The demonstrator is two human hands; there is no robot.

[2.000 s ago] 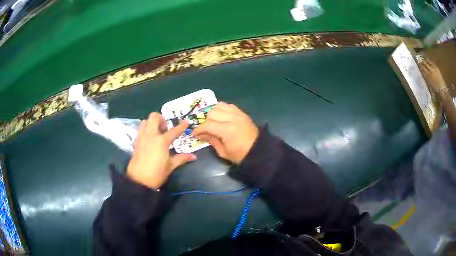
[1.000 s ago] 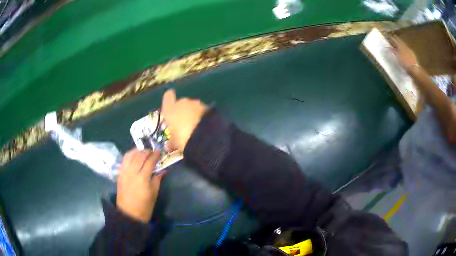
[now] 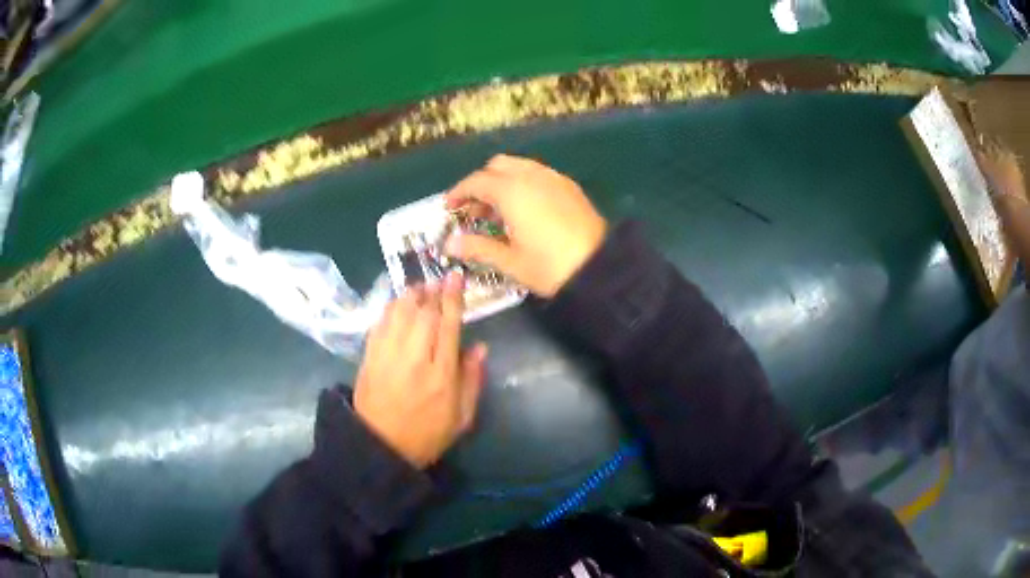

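Note:
The white open housing (image 3: 398, 234) lies on the dark green bench with a blurred board and dark parts inside. My left hand (image 3: 418, 373) rests its fingertips on the housing's near left edge and inner parts. My right hand (image 3: 540, 222) is over the housing's right side, thumb and fingers curled at the parts inside. Whether it pinches a wire is hidden and blurred. A white bundle in clear plastic (image 3: 288, 288) trails left from the housing to the rail. A blue coiled cord (image 3: 590, 485) runs below my right sleeve.
A worn yellow-and-brown rail (image 3: 531, 104) separates the bench from the green belt (image 3: 339, 68), which carries plastic pieces. A tray of blue-and-white pieces (image 3: 28, 440) is at far left. A carton (image 3: 960, 186) and another person's arm are at right. A thin dark line (image 3: 751, 211) marks the bench.
My right hand has moved from reaching across the housing to bending over its right side. My left hand stays at the near edge, fingers flatter. The whole view has shifted.

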